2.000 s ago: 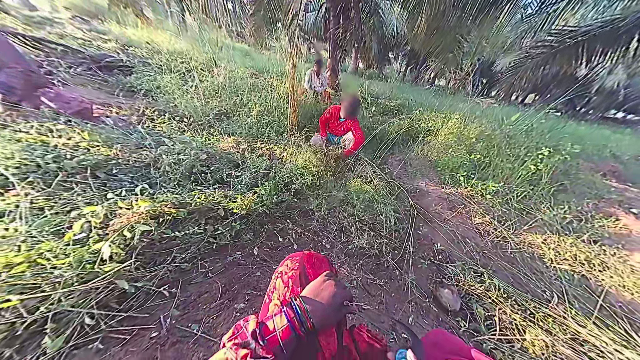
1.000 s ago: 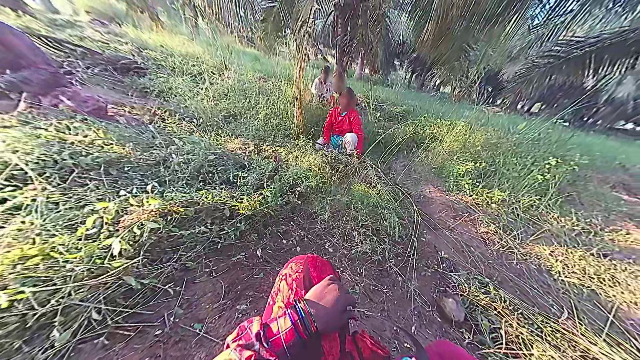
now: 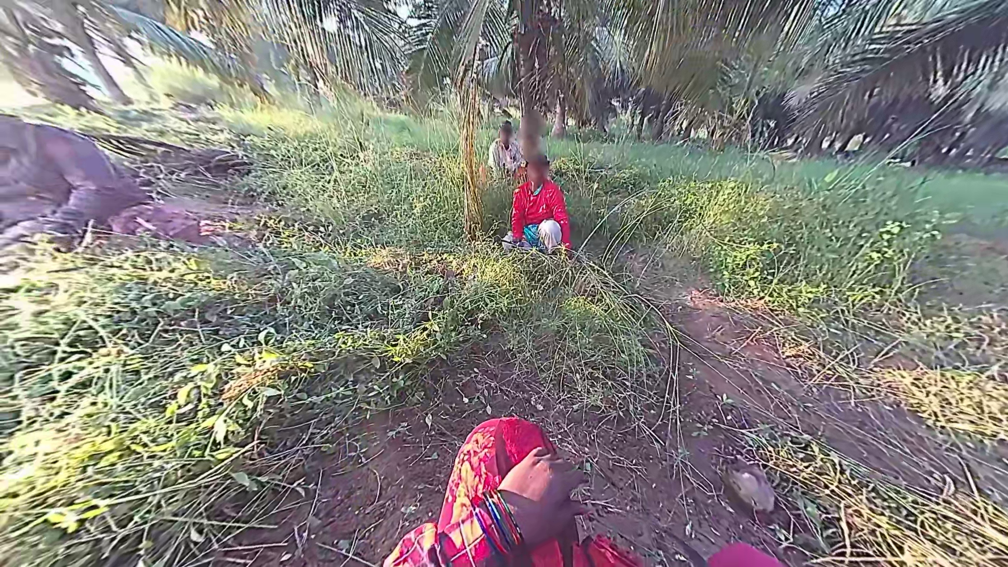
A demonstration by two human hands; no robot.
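My left hand [image 3: 542, 496] rests on my bent knee, which is covered by red patterned cloth [image 3: 492, 453]. Its fingers droop loosely over the right side of the knee, a little apart, with nothing visible in them. Several coloured bangles [image 3: 498, 521] circle the wrist below a checked red sleeve. My right hand is not in view. A bright pink piece of cloth [image 3: 743, 556] shows at the bottom edge, right of the knee, beside a dark, blurred shape [image 3: 687, 551] that I cannot identify. Bare brown soil [image 3: 394, 472] with bits of plant lies around the knee.
Tangled green plants [image 3: 197, 354] cover the left. Ahead, a person in a red top [image 3: 540, 206] squats by a thin trunk [image 3: 471, 157], with another person in a pale top [image 3: 505, 153] behind. A greyish-purple clothed figure [image 3: 71, 177] is at far left. A stone [image 3: 750, 488] lies right.
The person in red, leaning to one side two seconds ago, now squats more upright. My left hand stays on the knee. A dark curved object by the pink cloth has mostly dropped out of view.
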